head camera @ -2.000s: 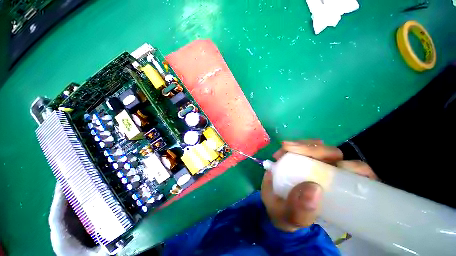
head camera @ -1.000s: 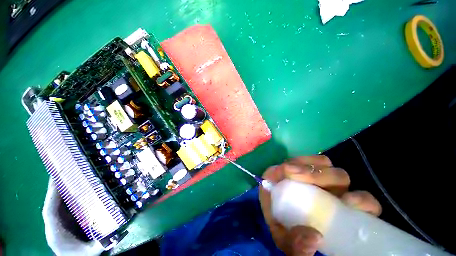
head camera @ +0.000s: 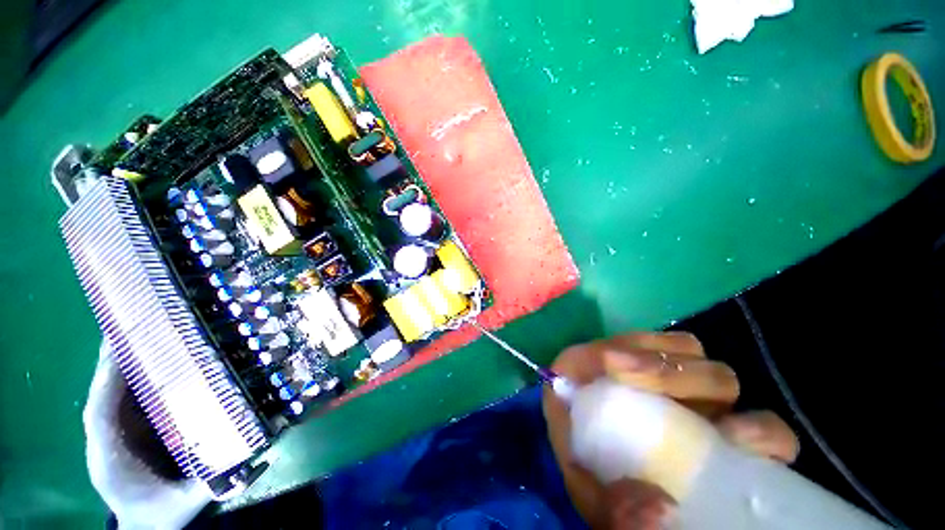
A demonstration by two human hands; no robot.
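Observation:
The circuit board assembly (head camera: pixel 311 233) lies tilted over the red foam pad (head camera: pixel 497 186), its finned silver heatsink (head camera: pixel 161 331) at the left. My gloved left hand (head camera: pixel 135 445) is at the heatsink's outer side, its fingers mostly hidden under it, holding the assembly. My bare right hand (head camera: pixel 663 399) is closed around the large translucent syringe (head camera: pixel 663 445). The thin needle (head camera: pixel 508 348) points up-left, its tip at the board's corner beside the yellow film capacitors (head camera: pixel 425 305). White material shows at that corner.
A yellow tape roll (head camera: pixel 897 108) and a thin dark tool (head camera: pixel 904 27) lie at the upper right of the green bench (head camera: pixel 663 186). A crumpled white tissue (head camera: pixel 734 19) is at the top edge. A grey cord (head camera: pixel 782 378) runs down at the right.
The needle tip has moved a little along the board's corner, and more white material shows there. The whole view has shifted slightly. Both hands keep their hold.

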